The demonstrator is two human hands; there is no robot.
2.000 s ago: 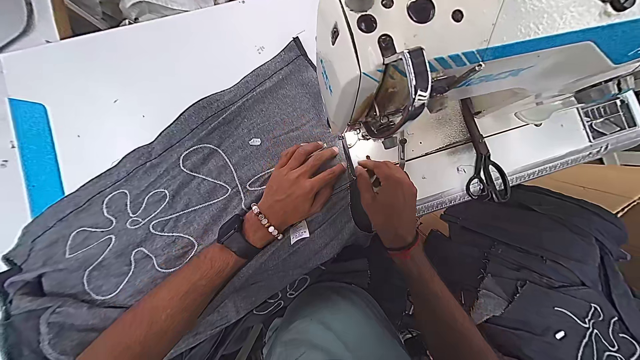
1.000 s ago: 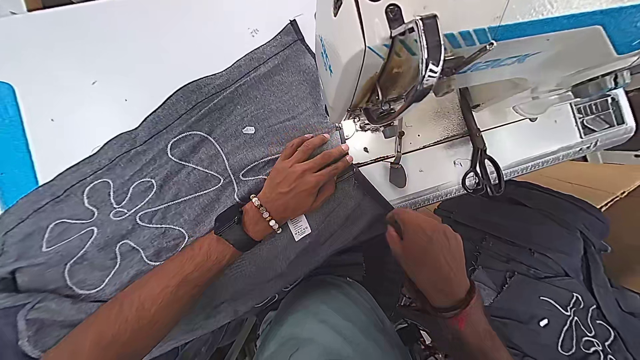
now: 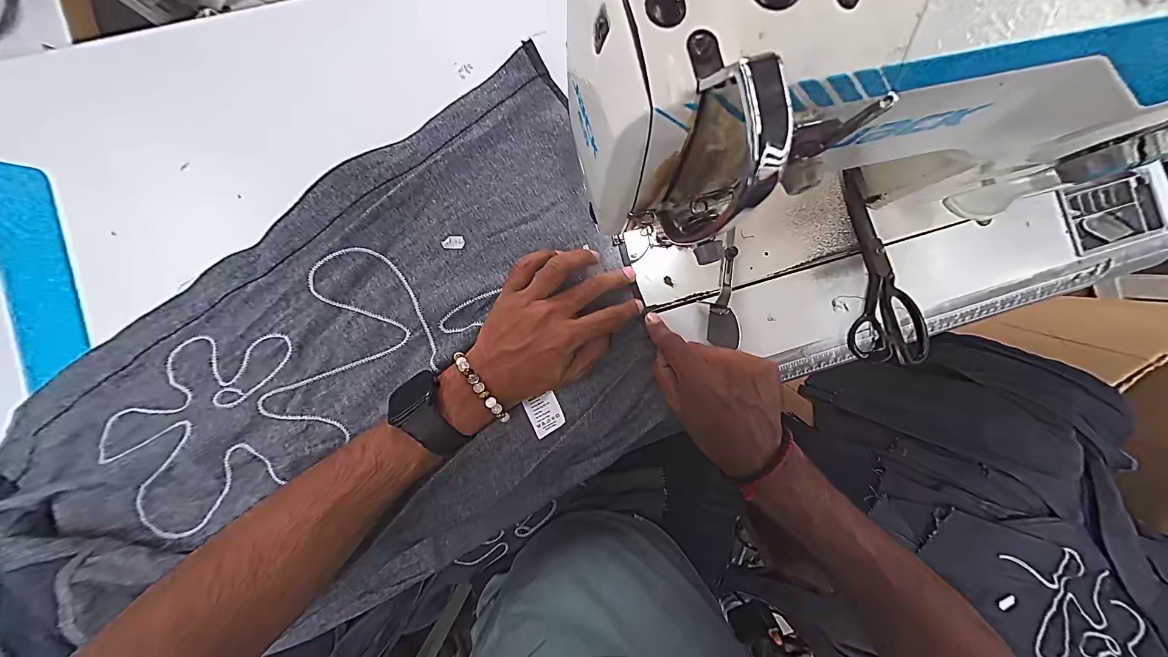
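A dark grey fabric panel (image 3: 365, 210) with white looped stitching lies over the white machine table, its right edge beside the needle area of a Jack sewing machine (image 3: 611, 109). My left hand (image 3: 547, 324) rests flat on the panel, fingers spread, fingertips near that edge, just below the presser foot area. Close to its fingertips, my right hand (image 3: 716, 392) has thumb and index finger at the panel's dark hemmed edge; its other fingers are curled, and whether it pinches the cloth is hard to tell. A white care label (image 3: 545, 415) sticks out below my left hand.
Black-handled scissors (image 3: 881, 301) lie on the machine bed at the right, above a measuring scale (image 3: 995, 315) along the table edge. A cardboard box (image 3: 1077, 338) and a pile of dark fabric pieces (image 3: 985, 493) are at the lower right. My knee is below the table edge.
My right hand has moved up and left along the panel's edge since one second ago, and is now close to my left fingertips. My left hand stays on the cloth.
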